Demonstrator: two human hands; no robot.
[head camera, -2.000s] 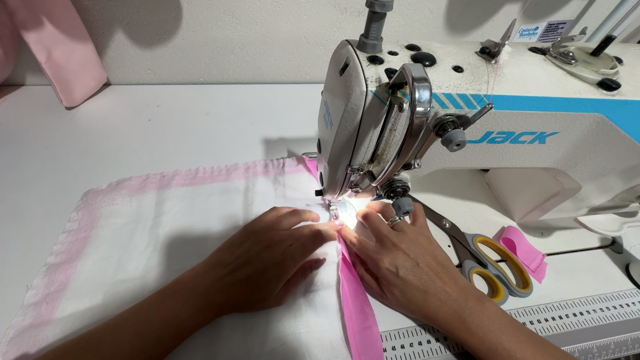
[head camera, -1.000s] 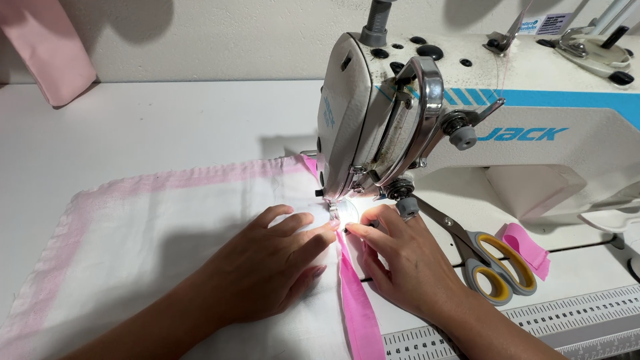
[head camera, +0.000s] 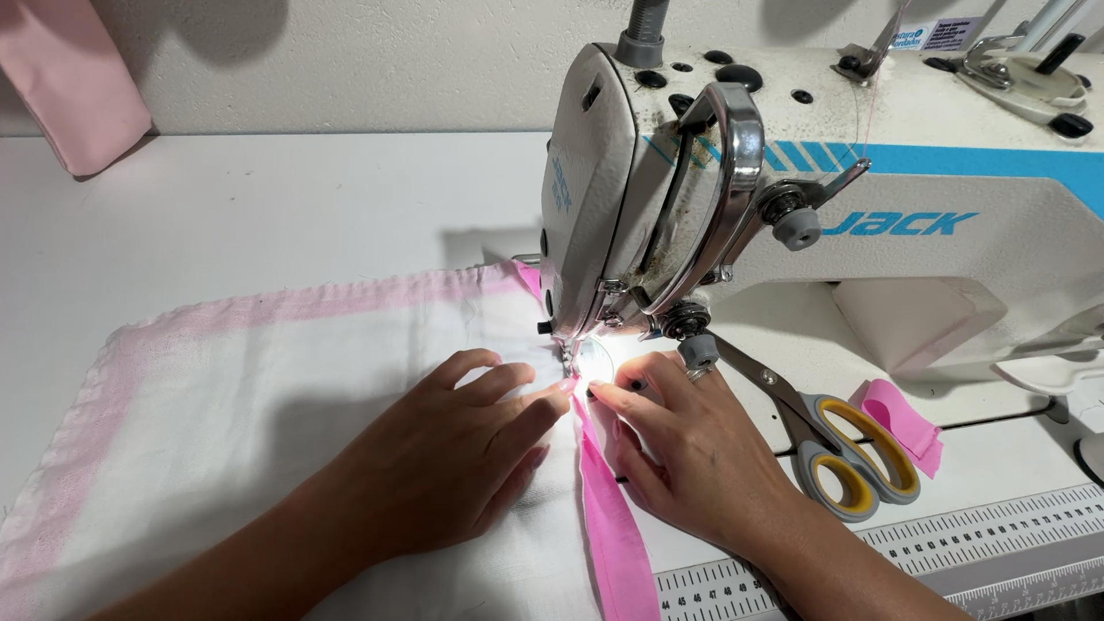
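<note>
A white cloth with a pink band along its edges (head camera: 216, 388) lies flat at the left of a Jack sewing machine (head camera: 776, 172). A bright pink fabric strip (head camera: 617, 526) runs along the cloth's right edge up to the lit presser foot (head camera: 568, 355). My left hand (head camera: 466, 440) rests on the cloth, its index fingertip on the strip just in front of the foot. Just right of the strip is my right hand (head camera: 690, 440), wearing a ring, thumb and fingers bent, fingertips close to the foot. Whether it pinches the strip is unclear. The needle tip is hard to see in the glare.
Scissors with grey and yellow handles (head camera: 849, 457) lie right of my right hand, partly under the machine head. Beside them is a folded pink scrap (head camera: 901, 423). A ruler (head camera: 983, 526) runs along the front right. A pink fabric piece (head camera: 78, 86) hangs at the back left.
The right hand's fingers have shifted slightly at the strip near the presser foot. The left hand remains on the cloth in nearly the same place.
</note>
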